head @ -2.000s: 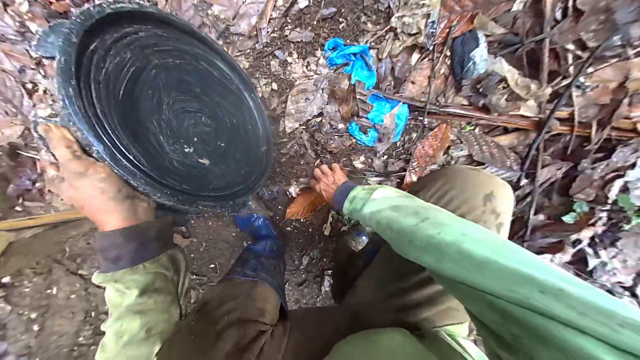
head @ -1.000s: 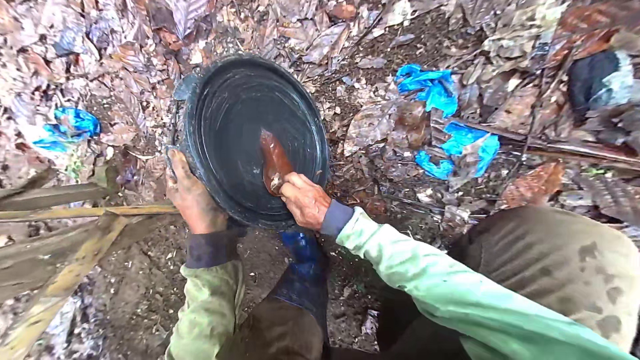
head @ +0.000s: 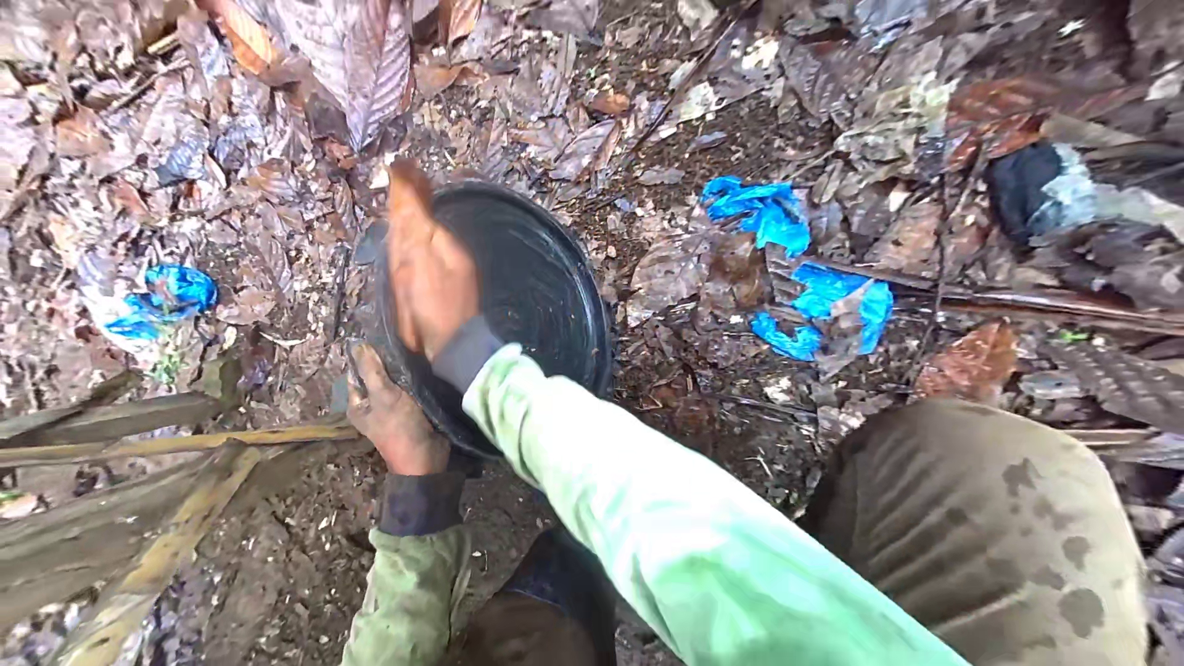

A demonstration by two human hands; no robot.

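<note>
A round black basin (head: 546,277) with a raised rim and circular streaks inside is tilted in front of me. My left hand (head: 398,416) grips its lower left rim, thumb showing on the outside. Over the basin's left side lies my right hand (head: 430,277), blurred. A brown dry leaf (head: 407,190) sticks out past its fingers at the upper left rim and seems to be held by them.
Damp leaf litter covers the ground. Torn blue plastic scraps (head: 763,213) lie to the right, another blue scrap (head: 166,301) to the left. Split wooden poles (head: 120,518) lie at lower left. My bent knee (head: 990,527) is at lower right, a dark boot (head: 564,583) below the basin.
My right hand was down at the ground by a brown leaf, then inside the basin holding a leaf; now it is at the basin's left side. My left hand has kept hold of the rim.
</note>
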